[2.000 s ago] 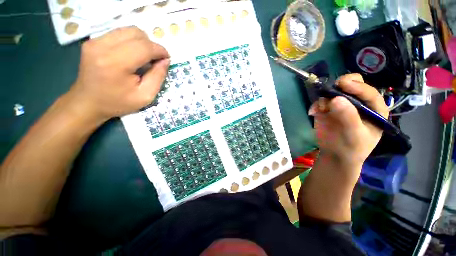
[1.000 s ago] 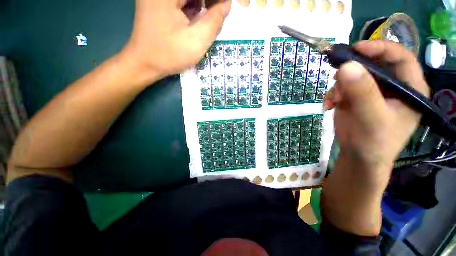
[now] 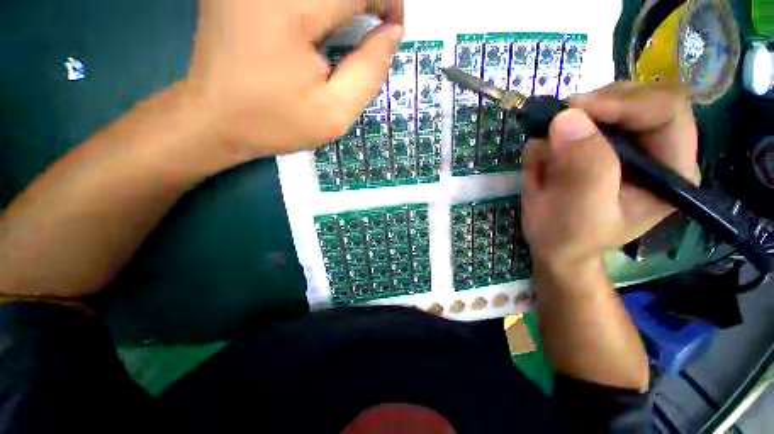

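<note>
My right hand holds the soldering iron like a pen. Its metal tip points left, over the right edge of the upper-left PCB panel; whether it touches cannot be told. My left hand is over that panel's upper left part, with thumb and fingertips pinched together; no solder wire can be made out between them. Four green panels lie in the white tray. The upper-right panel and lower-right panel are partly hidden by my right hand. The lower-left panel is uncovered.
The yellow tip cleaner pot stands at the upper right, with a small white bottle beside it. A small white-blue scrap lies on the dark green mat at left. Cables and a blue stool are at lower right.
The iron has moved from beside the cleaner pot to over the panels, its tip now nearer my left hand. The view has shifted, so the tray appears further right than at first.
</note>
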